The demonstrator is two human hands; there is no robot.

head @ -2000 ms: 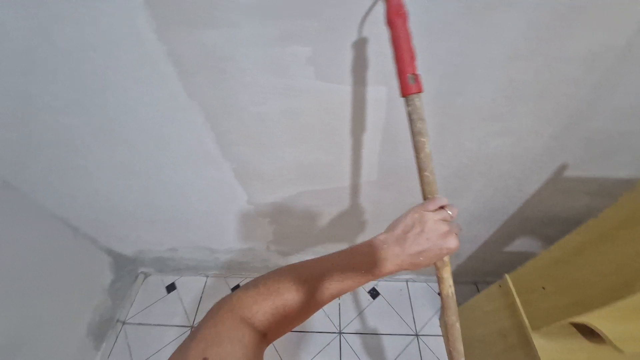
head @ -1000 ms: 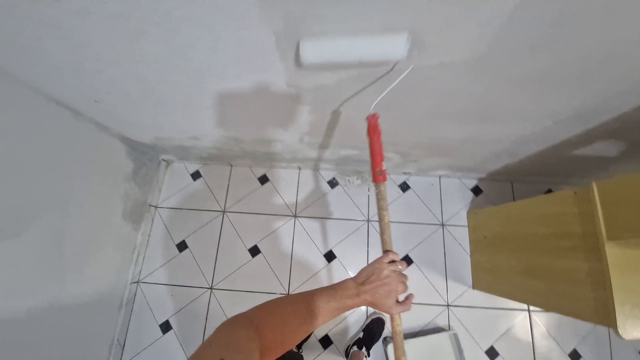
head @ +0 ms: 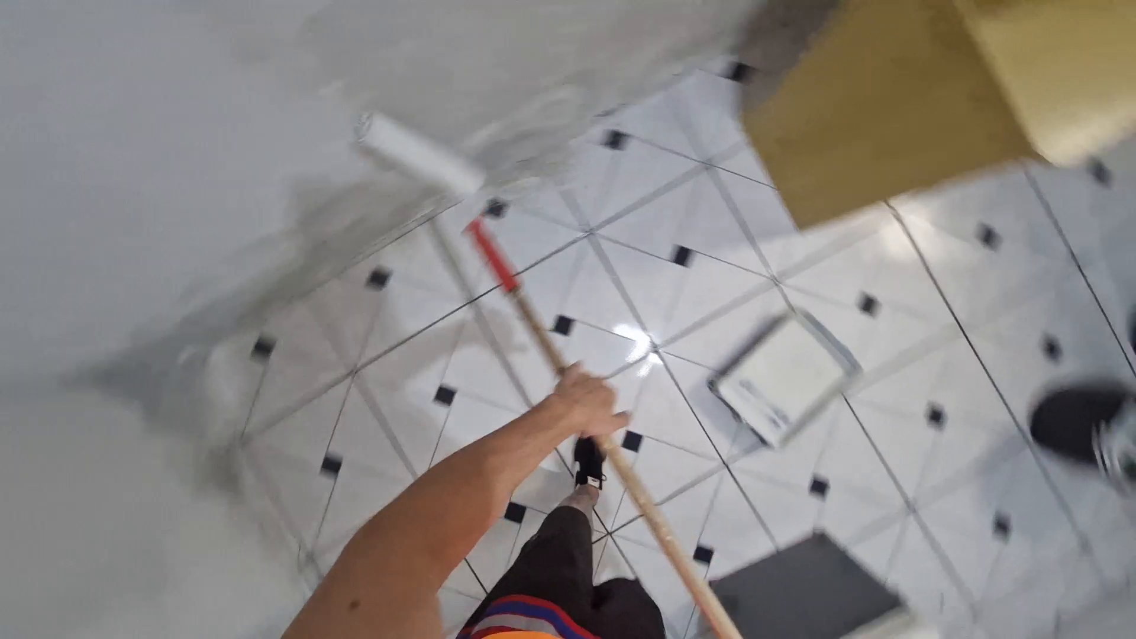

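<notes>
My left hand (head: pixel 586 404) is closed around the wooden pole (head: pixel 652 515) of a paint roller, which slants across the view. At the pole's far end are a red plastic handle (head: pixel 493 256) and a white roller sleeve (head: pixel 419 153). The sleeve is in front of the lower part of the grey wall (head: pixel 266 106); whether it touches the wall cannot be told. My right hand is out of view, and the pole's near end runs off the bottom edge. A paint tray (head: pixel 785 377) with white in it lies on the tiled floor, right of the pole.
Yellow furniture (head: pixel 887 115) stands at the upper right. A dark grey flat-topped object (head: pixel 803 590) is at the lower right, and a blurred dark object (head: pixel 1078 422) near the right edge. My shoe (head: pixel 588 461) is on the white tiles beside the pole.
The roller sleeve, against the wall a second ago, is now lower, near the wall's foot. The view has swung down and turned, bringing the whole tray into sight. My left hand keeps its hold on the pole.
</notes>
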